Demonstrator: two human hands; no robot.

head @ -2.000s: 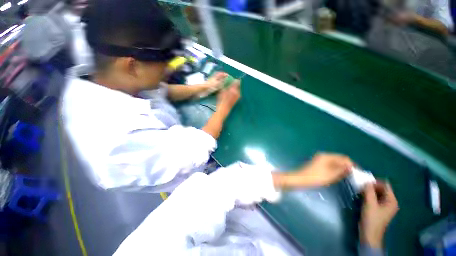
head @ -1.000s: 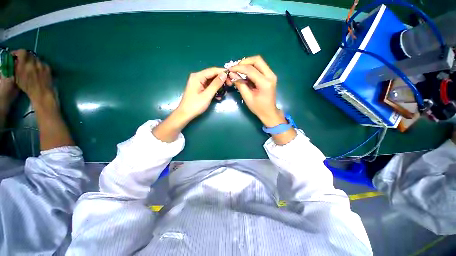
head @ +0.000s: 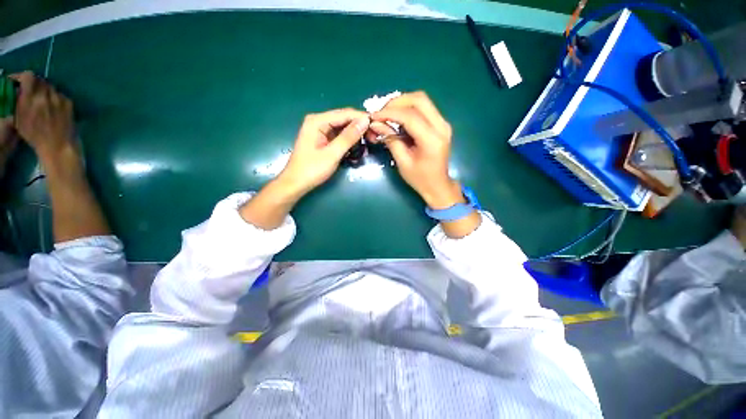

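Observation:
My left hand (head: 324,150) and my right hand (head: 419,142) meet at the fingertips over the green bench mat (head: 188,106). A small dark part (head: 357,152) shows just under the left fingertips; its details are too small to tell. The left thumb and finger are pinched on it or on something tiny. A thin silver tool (head: 388,137), which looks like tweezers, is between my right fingers. White plastic pieces (head: 379,102) lie in a loose pile just beyond the hands, partly hidden by the right fingers. A blue wrist strap (head: 452,212) is on my right wrist.
A black marker pen (head: 484,54) and a white label (head: 506,65) lie at the back right. A blue equipment box (head: 572,123) with hoses stands at the right. A neighbour's hand (head: 44,117) is at the far left by a green part; another person's sleeve (head: 683,303) is at the lower right.
Two seconds ago the view faced left towards a neighbour; now it looks down on my own hands. Since one second ago, my hands stay together at the fingertips with only a slight shift.

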